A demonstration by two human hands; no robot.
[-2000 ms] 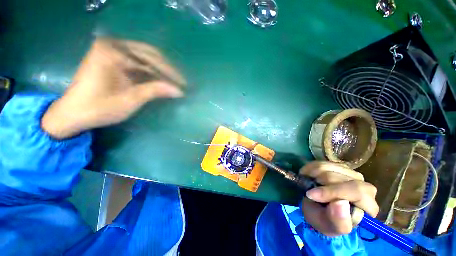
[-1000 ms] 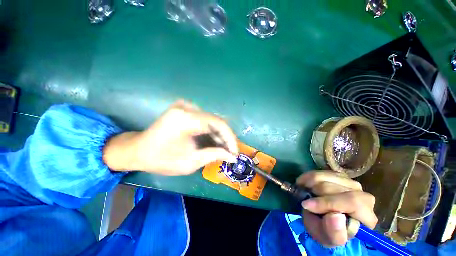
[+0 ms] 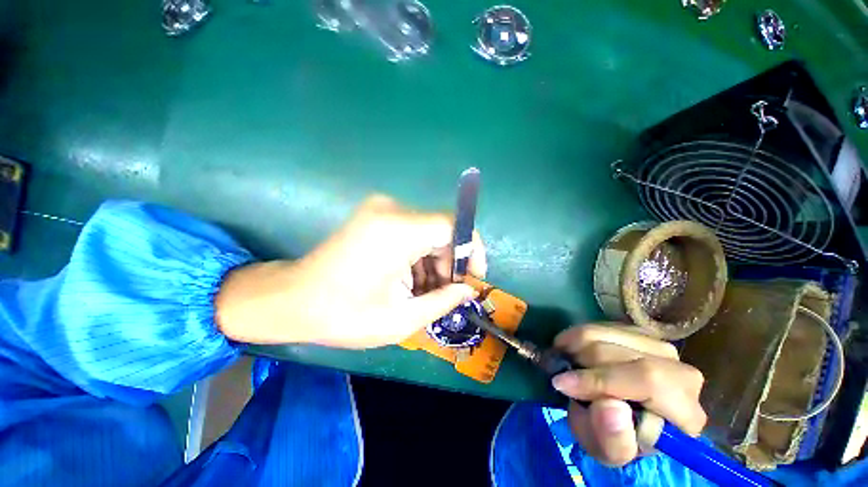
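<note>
The round workpiece (image 3: 455, 325) sits in the orange fixture (image 3: 485, 361) near the bench's front edge. My left hand (image 3: 366, 276) is over the fixture's left part and hides some of it. It holds the tweezers (image 3: 465, 214), a dark strip standing nearly upright, with the lower end hidden by my fingers. My right hand (image 3: 633, 390) holds the soldering iron (image 3: 700, 457) like a pen, its thin metal tip at the upper right rim of the workpiece. Whether the tip touches a lead is too small to tell.
The brown dross pot (image 3: 709, 257) with shiny bits stands right of the fixture, a worn brown box (image 3: 733, 371) with a pale wire hoop beside it. The fan (image 3: 728, 204) stands behind. Clear round pieces (image 3: 502, 36) lie at the back. A dark object (image 3: 9, 204) is at far left.
My left hand has come from the upper left down to the workpiece, and the tweezers now stand upright in it. My right hand with the iron has moved slightly left.
</note>
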